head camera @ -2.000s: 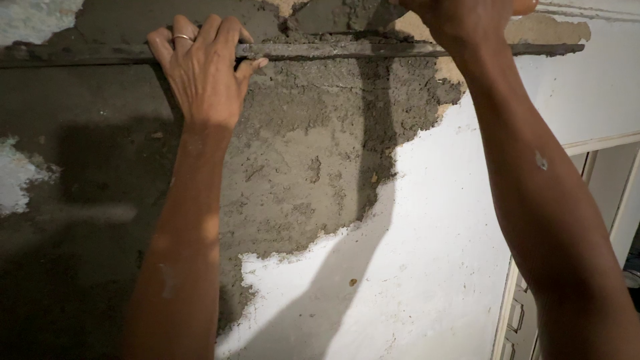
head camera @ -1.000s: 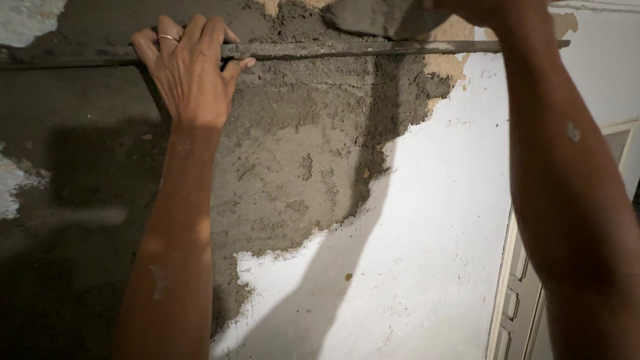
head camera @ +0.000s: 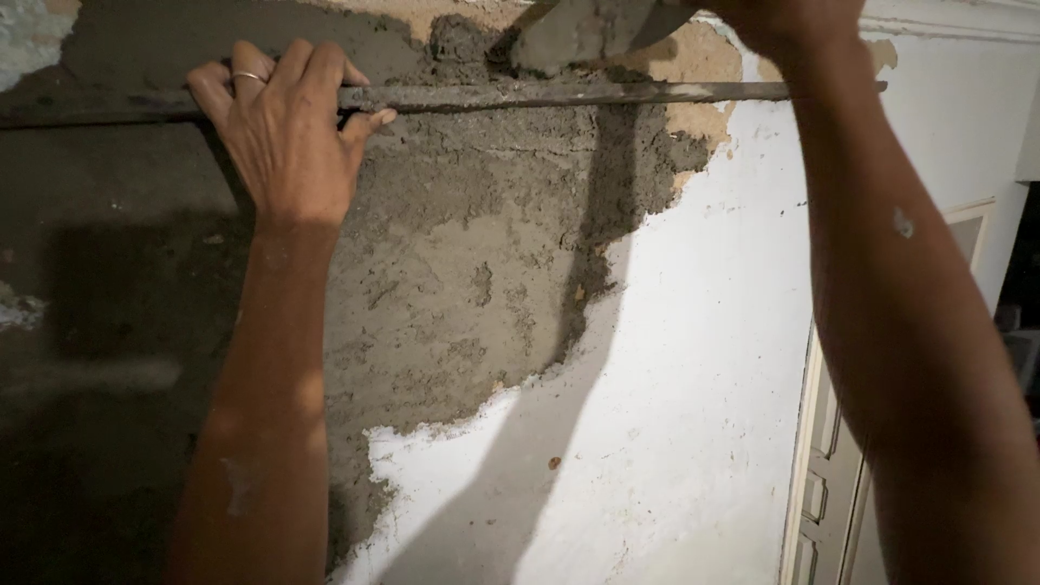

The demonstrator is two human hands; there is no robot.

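Note:
My left hand (head camera: 288, 122), with a ring on one finger, grips a long narrow straightedge (head camera: 504, 96) that lies level against the wall. Above the bar, the blade of a trowel (head camera: 577, 36) touches rough wet mortar (head camera: 463, 49). My right hand (head camera: 784, 20) is at the top edge by the trowel; its fingers and the handle are mostly cut off by the frame. Below the bar, grey mortar (head camera: 455, 244) covers the wall in a rough, pitted layer that ends in a ragged edge against white paint.
White painted wall (head camera: 699, 341) spreads to the lower right. Tan bare patches (head camera: 707, 61) show near the bar's right part. A panelled door (head camera: 816, 487) stands at the lower right, and a moulding (head camera: 951, 28) runs along the top right. Arm shadows fall across the wall.
The trowel blade, out of view two seconds ago, came into sight above the bar and has since shifted left along it. My left hand keeps its hold on the bar.

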